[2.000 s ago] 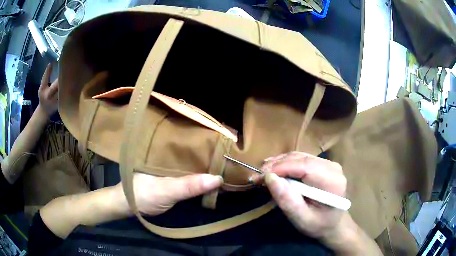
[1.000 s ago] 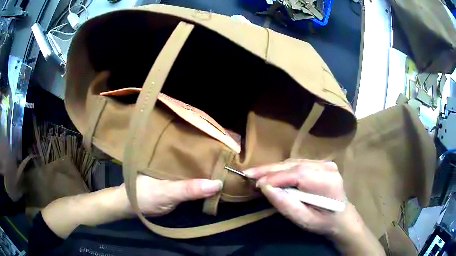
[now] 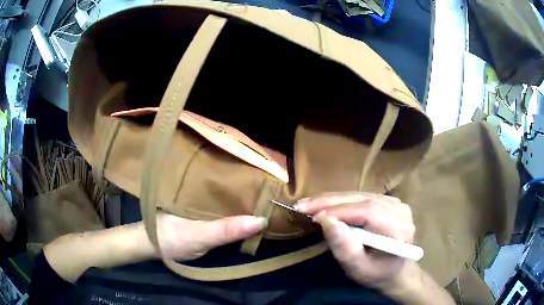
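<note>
A large tan tote bag lies open across my lap, its dark inside facing up. An orange-peach pocket piece shows inside, with a small ring or snap on it. My left hand grips the near rim, thumb on top beside a short tan strap tab; its fingers are hidden under the bag. My right hand holds a white-handled awl like a pen. Its thin silver tip points left and meets the tab's right edge; the tip's shape is unclear. A tan handle loop passes over my left wrist.
Another tan bag lies at right. A blue bin of scraps stands on the dark surface at the top. Tan strips and a folded tan piece lie at left. A tan piece is at the top right.
The awl tip has moved from above the tab to lower on it and stays near its edge. The bag has shifted slightly. The other person's hand at left has left the picture.
</note>
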